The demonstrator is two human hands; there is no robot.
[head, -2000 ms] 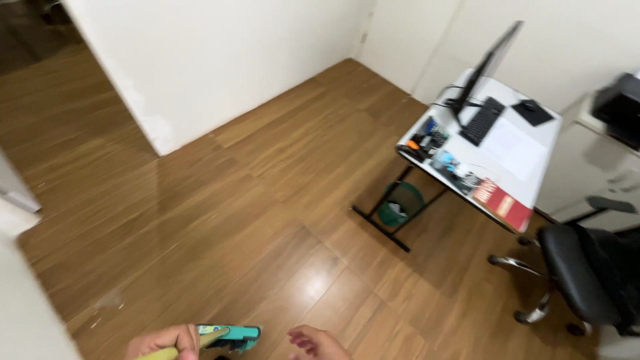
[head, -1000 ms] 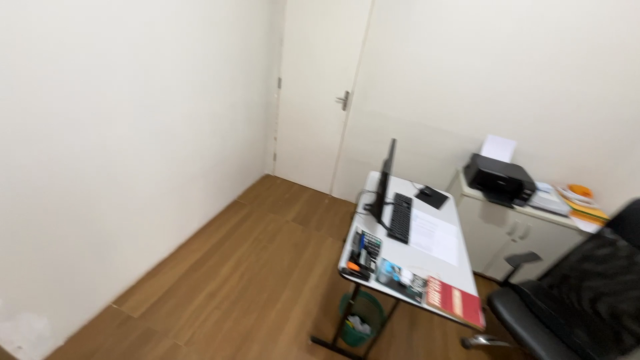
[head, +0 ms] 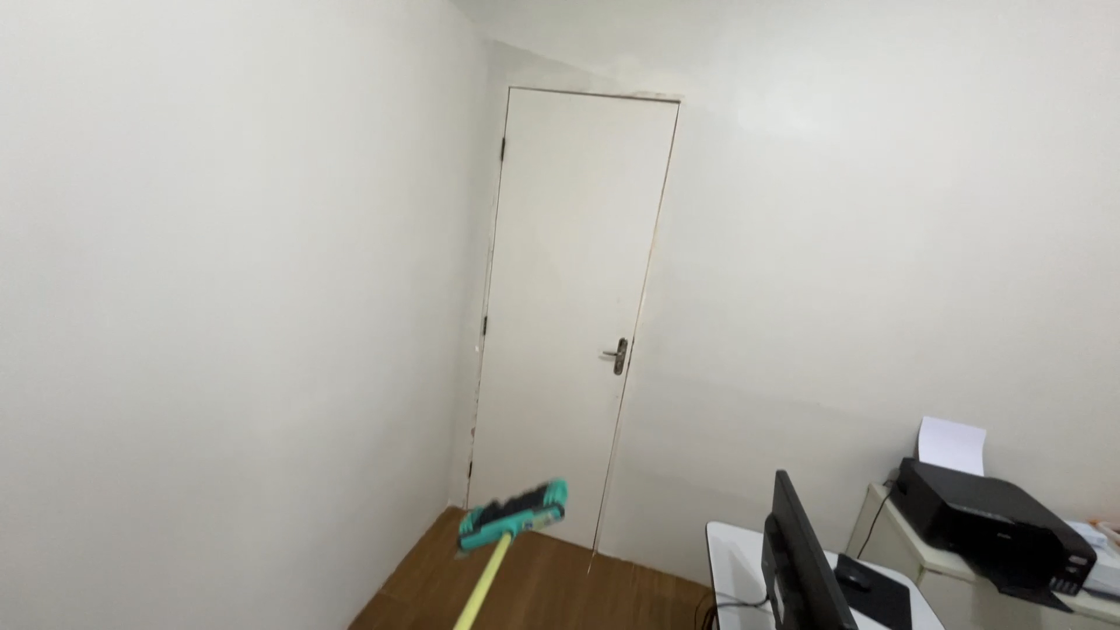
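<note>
A broom head [head: 514,516], teal with dark bristles, is raised in front of the lower part of the white door. Its bristles face up and away, and its edges are slightly blurred. A yellow-green handle [head: 483,584] runs from it down past the bottom edge of the view. Neither my left hand nor my right hand shows, so what holds the handle is hidden below the frame.
The white door [head: 573,289] is closed, with a metal lever handle [head: 619,356]. At lower right are a white desk [head: 731,551] with a monitor [head: 792,560] and mouse pad [head: 878,595], and a black printer [head: 993,516] on a cabinet [head: 945,573]. A bare wall [head: 219,306] stands left.
The view has tilted up from the floor to the door. Two seconds ago one hand held the handle low, beside the teal head, and the other hand was apart. Now the head is farther out and both hands are out of view.
</note>
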